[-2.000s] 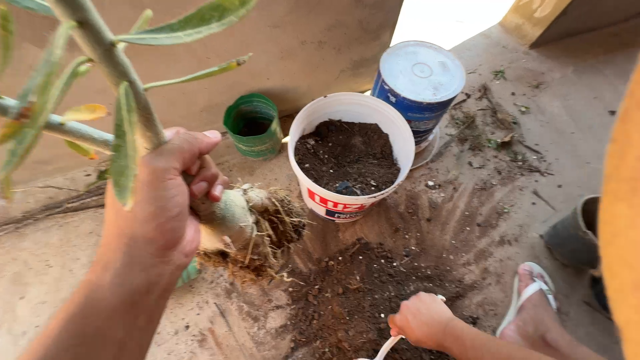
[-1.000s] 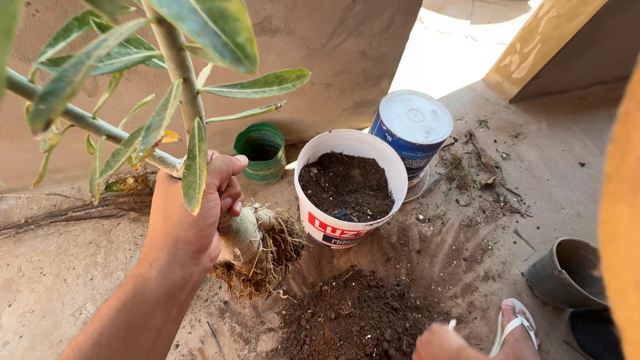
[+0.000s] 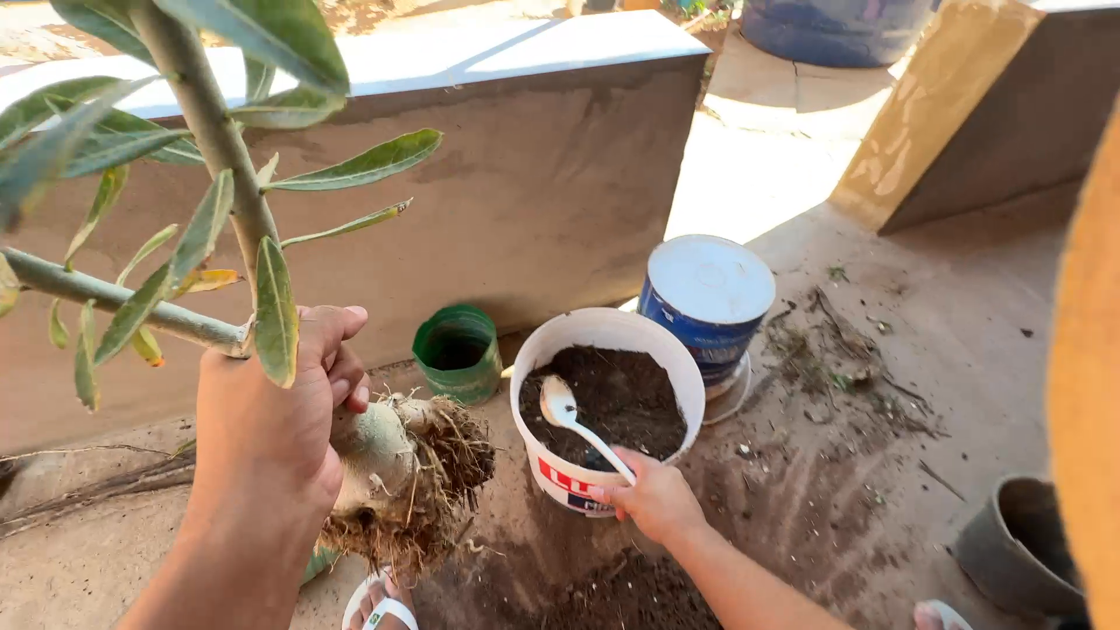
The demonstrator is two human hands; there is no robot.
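My left hand (image 3: 280,411) grips the base of a thick-stemmed plant (image 3: 363,455), possibly a desert rose, by its swollen base. Its fibrous roots hang bare to the left of a white plastic bucket, and leafy stems rise at the upper left. My right hand (image 3: 652,494) holds the handle of a white spoon (image 3: 591,433) at the bucket's near rim. The spoon's bowl lies over the dark soil (image 3: 630,398) inside the white bucket (image 3: 521,385); whether it touches the soil I cannot tell.
Behind the bucket are a green plastic container (image 3: 468,381) and a blue paint can (image 3: 700,324) with a pale top. A low wall (image 3: 525,192) runs behind. Loose soil (image 3: 612,595) lies in front, dry plant debris (image 3: 831,350) at right, and a dark pot (image 3: 997,542) at lower right.
My right hand has moved from the loose soil on the ground up to the bucket, with the spoon now over its soil. My left hand still holds the plant. The view has tilted upward.
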